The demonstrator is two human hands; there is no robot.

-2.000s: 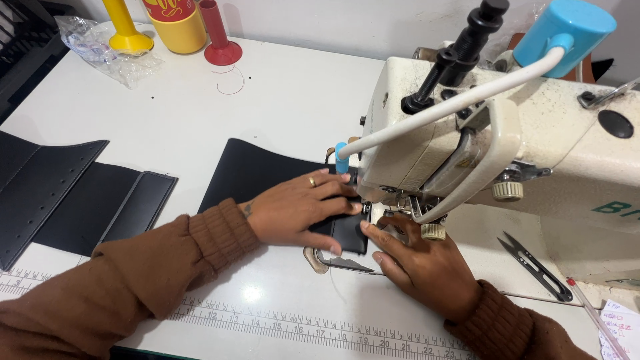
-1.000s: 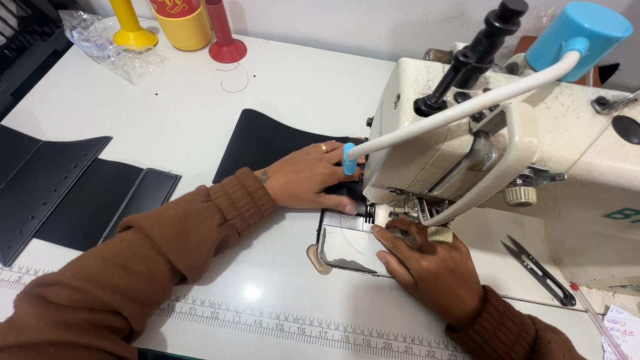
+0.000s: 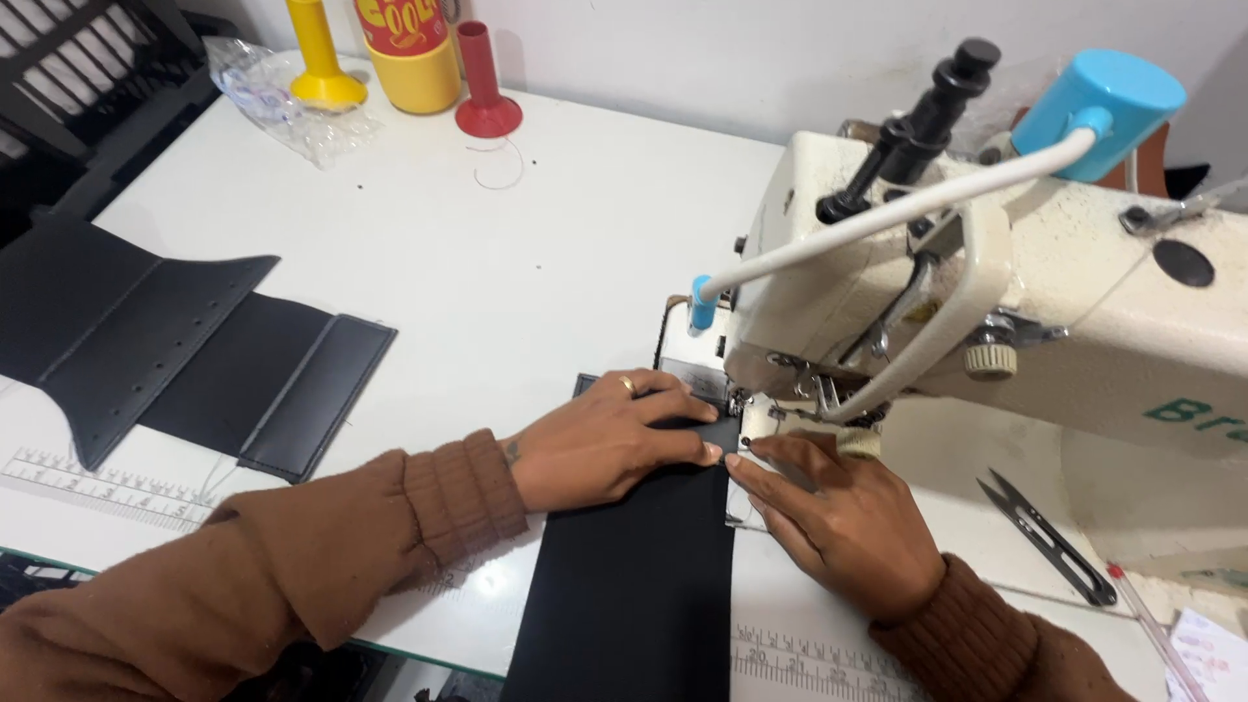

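Note:
A long black leather-like panel point(image 3: 634, 575) runs from beside the presser foot point(image 3: 738, 402) of a white sewing machine point(image 3: 877, 292) down over the table's front edge. My left hand point(image 3: 624, 439), with a ring on one finger, lies flat on the panel with fingers spread, its fingertips just left of the foot. My right hand point(image 3: 838, 507) rests on the machine bed, its index fingertip at the panel's right edge, close to my left fingertips. Neither hand is closed around the panel. The needle's tip is too small to make out.
Stitched black panels point(image 3: 214, 341) lie at the left. Thread snips point(image 3: 1048, 536) rest at the right by a thin red-tipped stick point(image 3: 1155, 629). A yellow spool point(image 3: 327, 83), a bottle point(image 3: 414, 68), a red spool point(image 3: 487, 112) and clear plastic point(image 3: 283, 107) stand or lie at the back.
The black panel has turned: it extended behind my left hand before, and now hangs toward me over the front edge. My left hand has come nearer to me, flat on it.

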